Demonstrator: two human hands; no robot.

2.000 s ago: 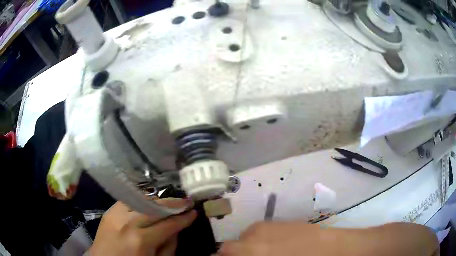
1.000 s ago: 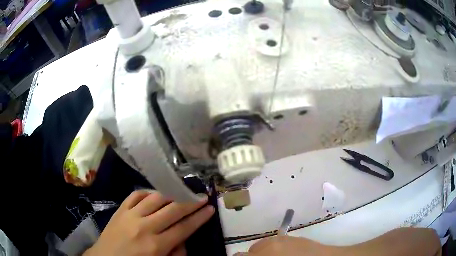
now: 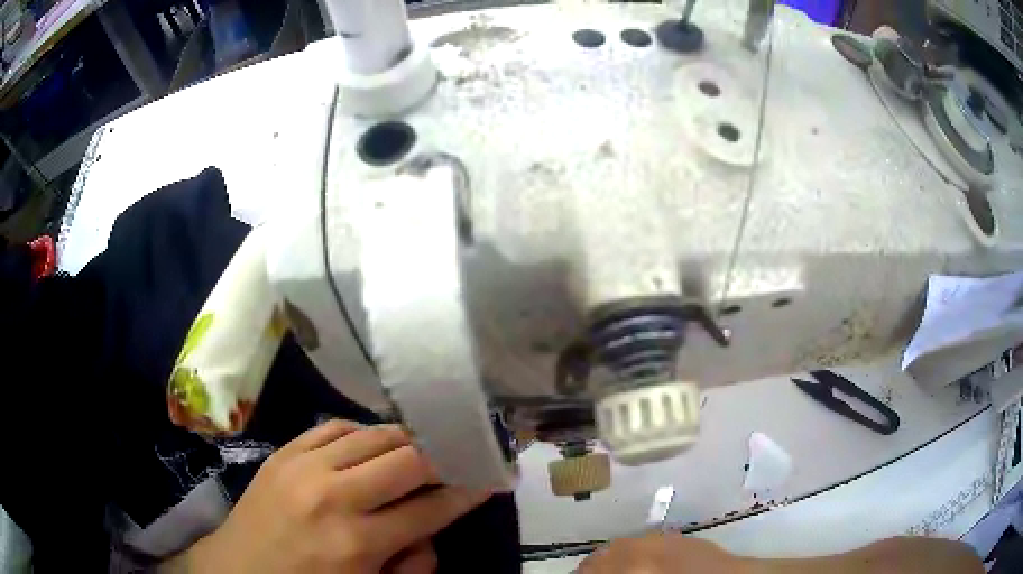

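The dark garment cloth (image 3: pixel 477 536) lies under the left end of the cream-white sewing machine head (image 3: pixel 538 191), and more of it spreads at the left. My left hand (image 3: pixel 337 499) is bare and presses on the cloth beside the curved white guard (image 3: pixel 432 325), which hides its fingertips. The needle and presser foot are hidden behind the guard. My right hand (image 3: pixel 651 555) is cut off by the bottom edge; its fingers are not visible enough to tell what they do. A thin grey metal rod (image 3: pixel 662 505) shows just above it.
Black thread snips (image 3: pixel 847 401) and a small white piece (image 3: pixel 766 465) lie on the machine bed right of the ribbed tension dial (image 3: pixel 648 422). A tan knob (image 3: pixel 580 474) is beside the dial. A cloth-wrapped projection (image 3: pixel 224 348) sticks out left. A white paper label (image 3: pixel 965 320) hangs at right.
The machine head sits further right and looms larger in the view. The snips and white piece have also shifted right. My left hand stays on the dark cloth; my right hand is lower in view.
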